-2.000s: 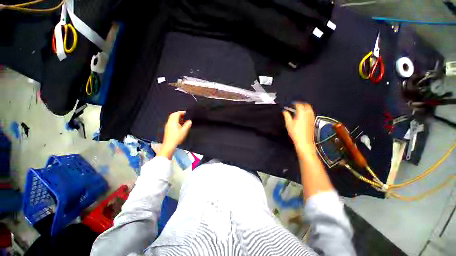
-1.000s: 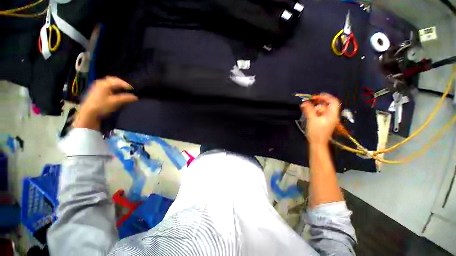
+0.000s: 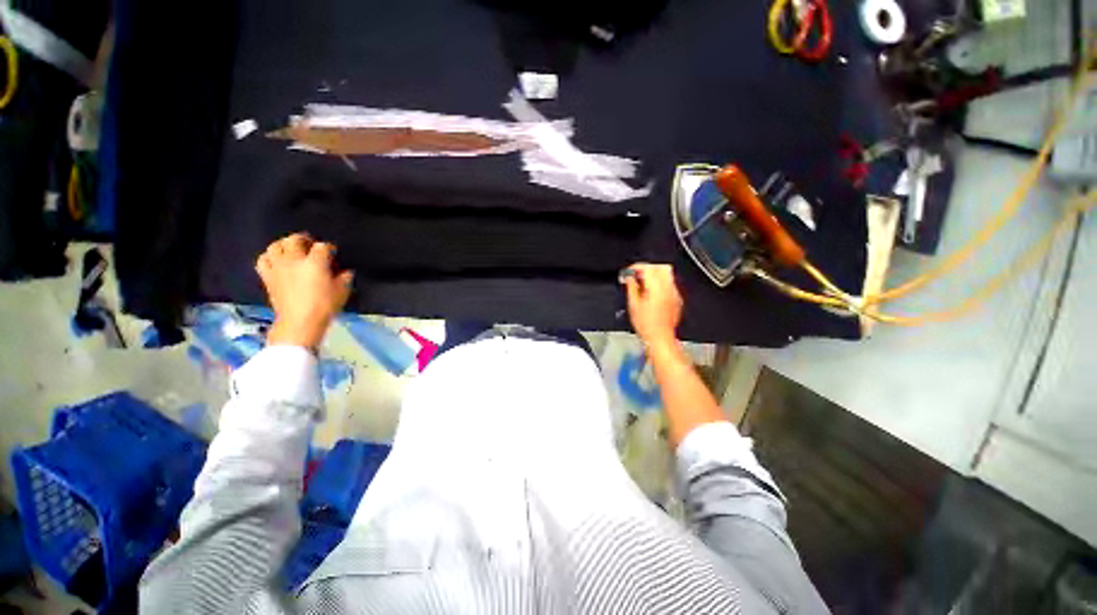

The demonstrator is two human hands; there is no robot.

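A long black garment piece (image 3: 481, 250) lies across the near part of the black table, hard to tell from the cloth under it. My left hand (image 3: 301, 284) holds its left end. My right hand (image 3: 652, 296) holds its right end, fingers pinched together. The brown speckled strip (image 3: 403, 141) lies beyond it among whitish interlining strips (image 3: 577, 162). The steam iron (image 3: 728, 222) rests on the table to the right of the garment piece, its orange-brown handle up.
Yellow-red scissors (image 3: 799, 27) and a white tape roll (image 3: 882, 21) are at the far right. Yellow hoses (image 3: 962, 300) trail right from the iron. A small white label (image 3: 539, 85) lies beyond the strips. A blue crate (image 3: 108, 487) stands on the floor at left.
The garment piece now lies nearer my body, and the brown strip and interlining, covered a second ago, show again. My left hand has come in from the left; my right hand has moved off the iron area.
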